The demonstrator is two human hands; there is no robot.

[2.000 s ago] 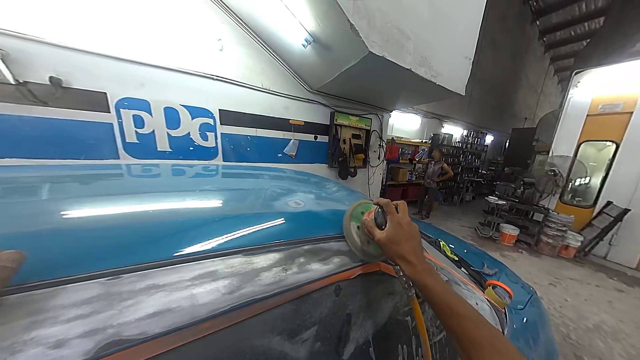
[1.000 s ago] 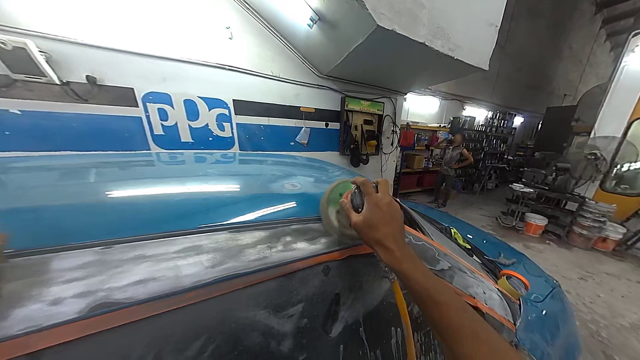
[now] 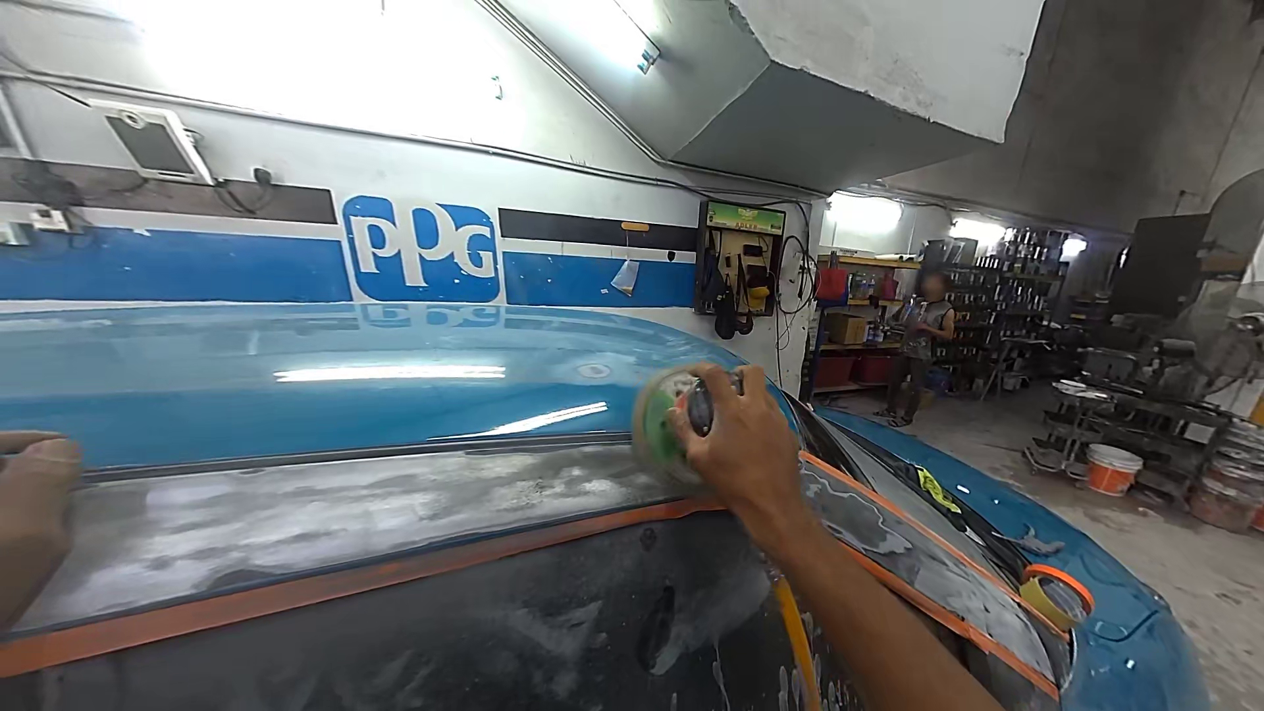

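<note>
My right hand (image 3: pixel 736 434) grips a round green sander (image 3: pixel 667 425) by its dark top, the disc tilted against the car's roof edge at the front end of the sanded grey-white roof rail (image 3: pixel 395 504). A yellow hose (image 3: pixel 795 637) hangs below my right wrist. At the left edge my left hand (image 3: pixel 35 513) is partly cut off, over the rail; whether it presses on the surface I cannot tell. Above the rail lies the glossy blue roof (image 3: pixel 296 405). Orange masking tape (image 3: pixel 395 573) runs below the rail, over the dusty dark side window (image 3: pixel 415 642).
Rolls of masking tape (image 3: pixel 1057 597) and a yellow-green cloth (image 3: pixel 936 489) lie near the windshield base. Beyond the blue hood, a person (image 3: pixel 923 341) stands by shelves (image 3: pixel 869 346). A paint bucket (image 3: pixel 1113 468) and metal racks stand on the floor at right.
The left hand shows more at the left edge than a second ago. My right hand still holds the sander at the front of the rail. The view has turned somewhat right since the first frame.
</note>
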